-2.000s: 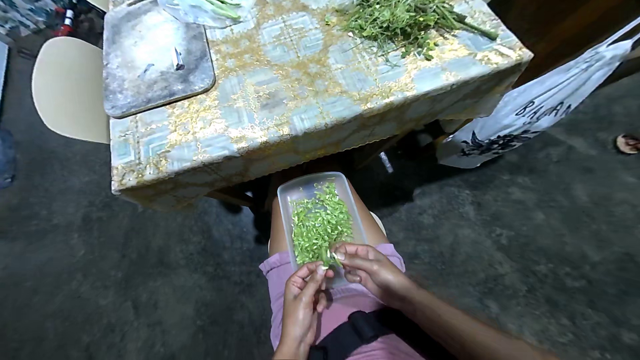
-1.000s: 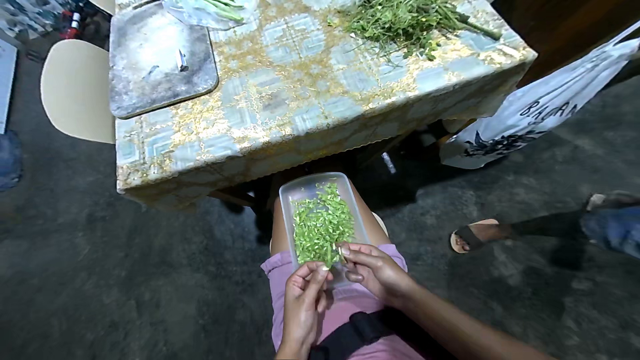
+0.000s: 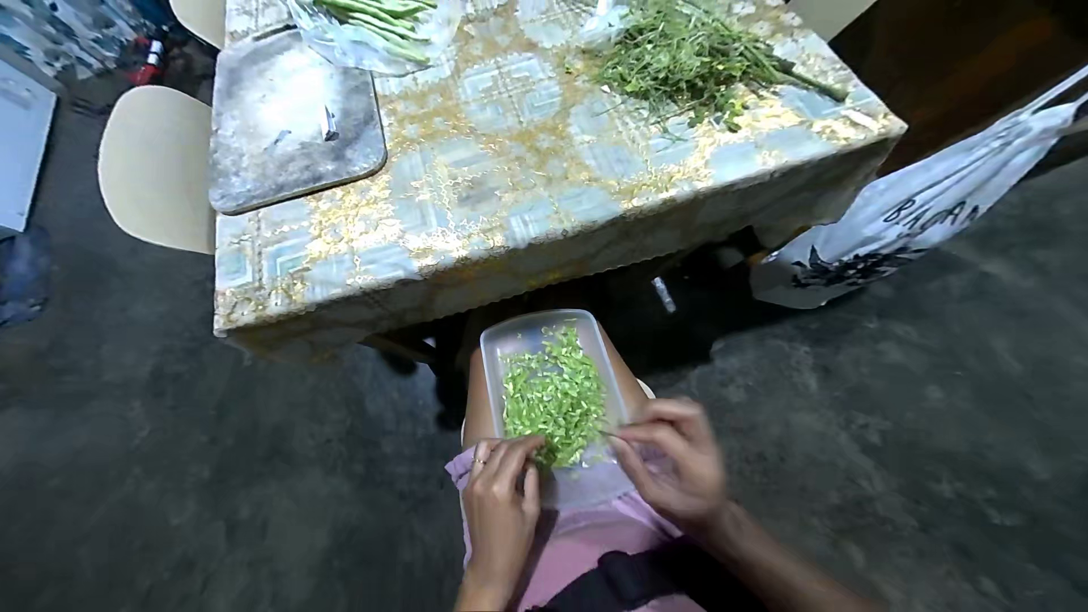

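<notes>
A clear plastic container (image 3: pixel 491 365) rests on my lap, with small cut green pieces (image 3: pixel 557 395) spread over its bottom. My left hand (image 3: pixel 501 493) reaches over the near left rim, its fingertips down at the green pieces; whether it holds any is hidden. At the near right rim, my right hand (image 3: pixel 680 463) is blurred, with thumb and forefinger pinched on a thin, dark bit, perhaps a stem. A ring shows on my left hand.
Ahead stands a table with a patterned cloth (image 3: pixel 510 195). On it lie a gray board (image 3: pixel 293 127), long green pods (image 3: pixel 382 25) in a plastic bag and a heap of leafy stems (image 3: pixel 688 59). A pale chair (image 3: pixel 153 166) is at left, a white cloth bag (image 3: pixel 901 217) at right.
My hands, close together before, are now apart, the right one moved to the right and the left lowered to the green pieces. The other person's leg and sandal at the right are out of view.
</notes>
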